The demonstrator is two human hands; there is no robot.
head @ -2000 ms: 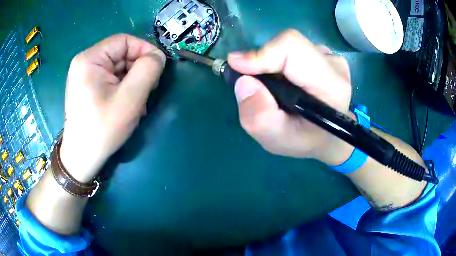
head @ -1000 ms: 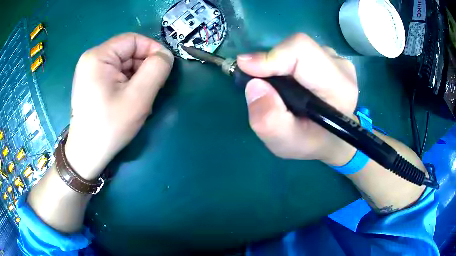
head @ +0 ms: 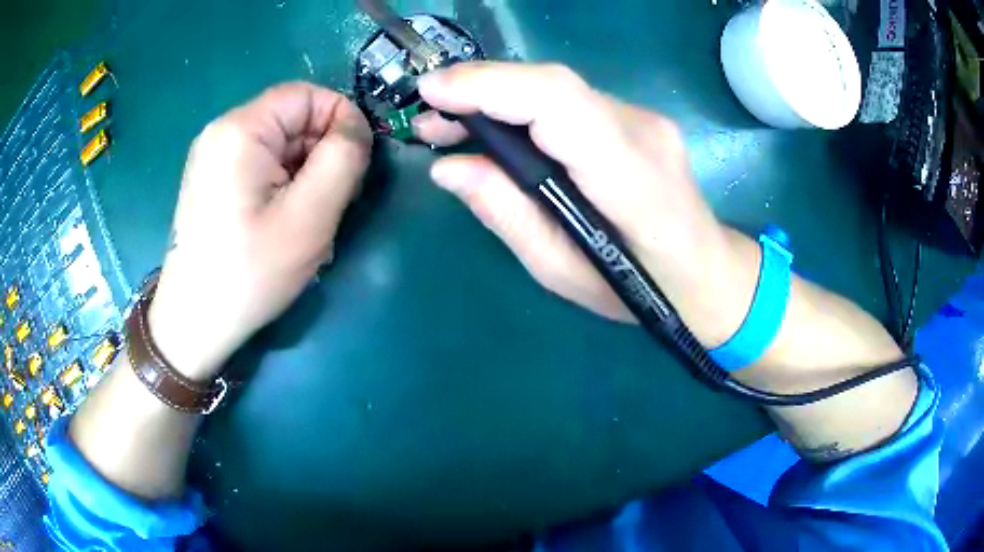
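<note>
The round device assembly (head: 383, 67), a black disc with a silvery plate and a green circuit board (head: 401, 121) at its near edge, lies on the mat at the top centre. My right hand (head: 572, 162) holds the black soldering iron (head: 604, 253) marked "907". Its metal tip passes over the disc towards the top edge of the picture, and my fingers cover the disc's right part. My left hand (head: 270, 183) has thumb and forefinger pinched at the disc's left edge. I cannot tell if anything is between these fingertips.
A clear blister tray (head: 65, 205) with several orange components (head: 95, 116) lies at the left. A white round tub (head: 793, 65) stands at the upper right beside a black box with a pale label (head: 887, 70). A black cord hangs below the box. The dark green mat (head: 432, 410) lies underneath.
The soldering iron has turned steeper, its tip now pointing up past the disc instead of at the disc's near edge. My right hand has shifted left over the disc. The disc has turned slightly.
</note>
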